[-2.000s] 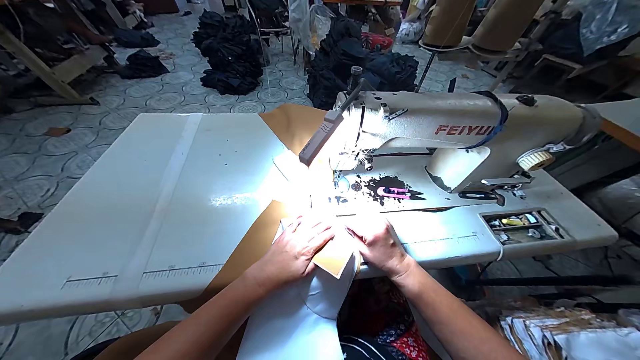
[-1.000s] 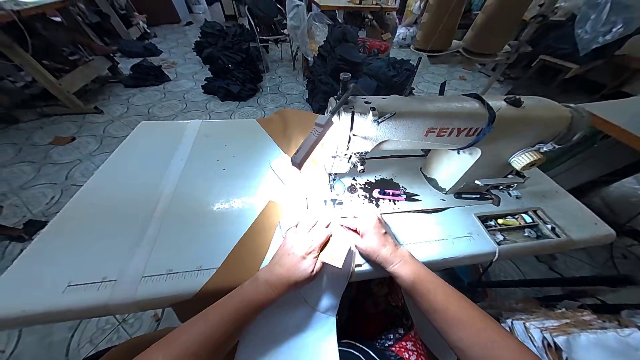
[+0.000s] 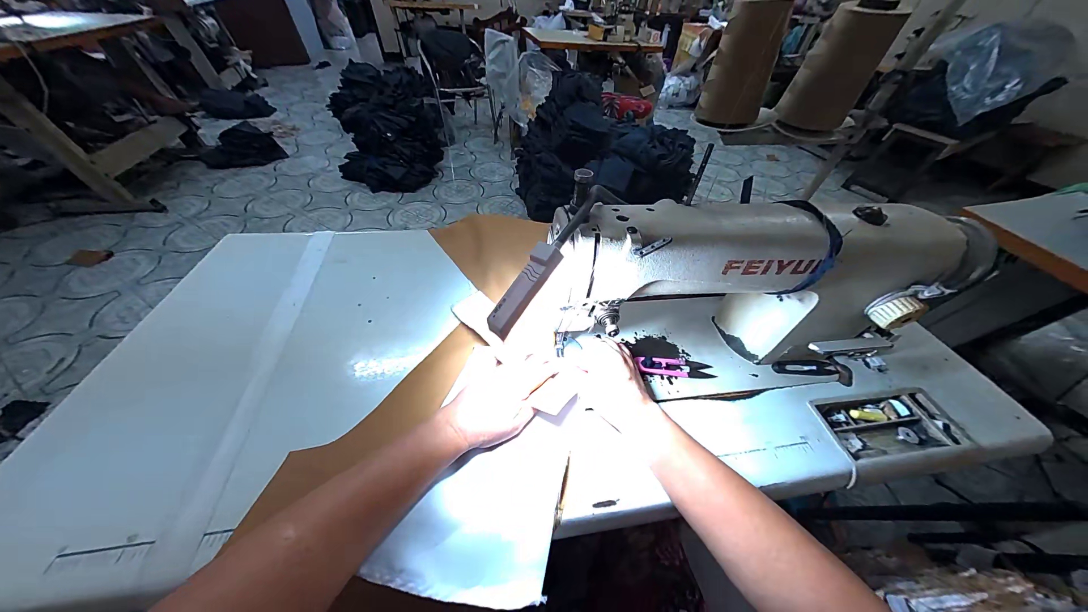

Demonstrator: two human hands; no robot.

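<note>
Under the lit head of the industrial sewing machine [image 3: 722, 255], my left hand [image 3: 497, 399] lies on white fabric [image 3: 484, 510], its fingers at a small tan piece [image 3: 554, 394]. My right hand [image 3: 608, 374] is beside it, right at the presser foot [image 3: 561, 338], fingertips on the work and partly lost in glare. Brown sheet material [image 3: 374, 416] runs beneath the white fabric and behind the machine head. A grey lamp [image 3: 525, 289] shines down on the needle area. Pink thread snips [image 3: 667, 366] lie right of my right hand.
A black-handled tool [image 3: 807, 368] rests on the machine bed. An inset tray [image 3: 892, 425] holds small parts at the table's right. Two large thread cones [image 3: 748, 64] stand behind the machine. Piles of black cloth [image 3: 387, 127] lie on the tiled floor.
Both hands have moved forward toward the needle along with the small tan piece. The white fabric in front of them lies more spread over the table edge. The view has shifted slightly.
</note>
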